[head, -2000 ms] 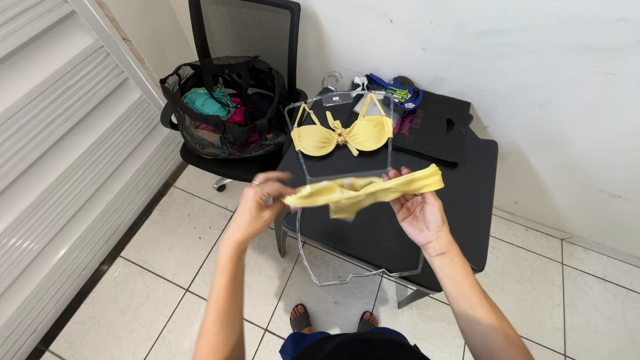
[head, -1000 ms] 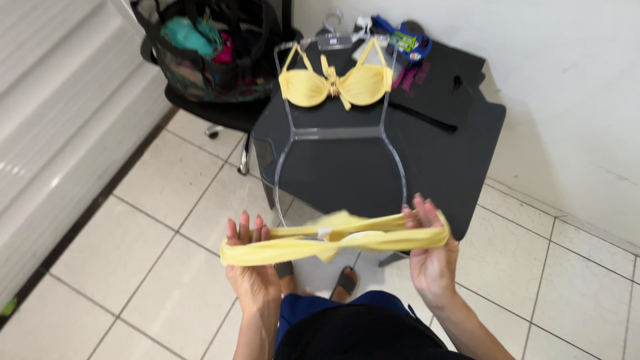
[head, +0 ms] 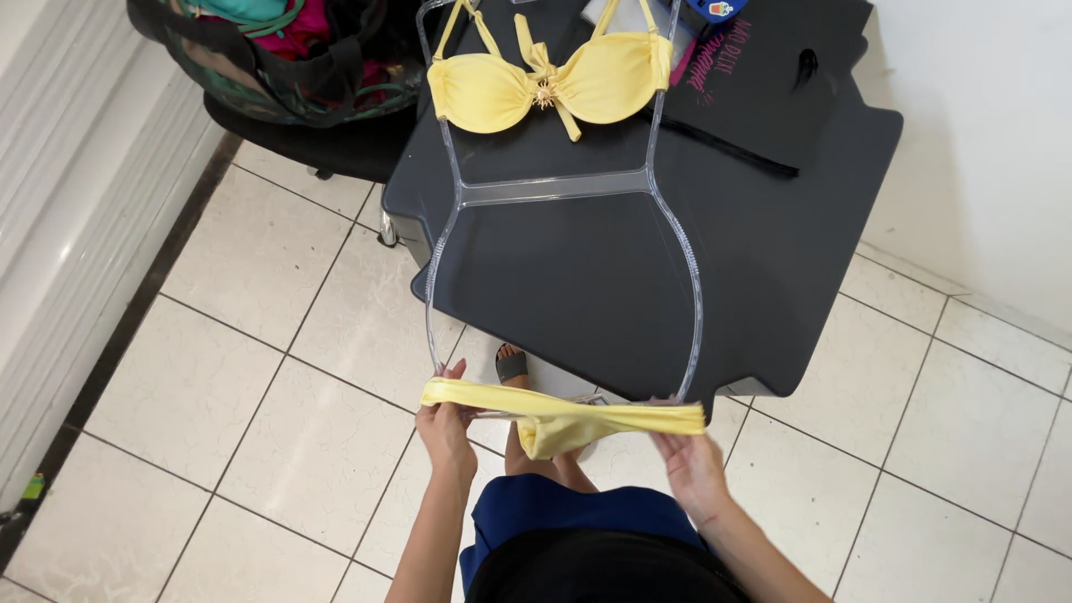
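Observation:
Yellow bikini bottoms (head: 561, 419) are stretched between my two hands at the lower end of a clear plastic body-form hanger (head: 553, 189). My left hand (head: 450, 423) grips their left end, beside the hanger's lower left arm. At the right end, my right hand (head: 688, 461) holds the waistband from below, near the lower right arm. How far the bottoms are on the hanger, I cannot tell. On the hanger's upper part sits a yellow bikini top (head: 490, 90) with a gold sun-shaped ornament (head: 543, 94) between its cups. The hanger lies on a dark table (head: 569, 285), its lower end past the edge.
A black mesh bag (head: 335, 84) of colourful clothing stands on a black chair (head: 293, 142) at the upper left. A black bag with pink lettering (head: 754, 92) and a blue item (head: 712, 10) lie at the table's back right. White wall at right.
The bottoms, held away from the hanger's lower end two seconds ago, are now at its lower arms, still between both hands. The view has moved closer to the table.

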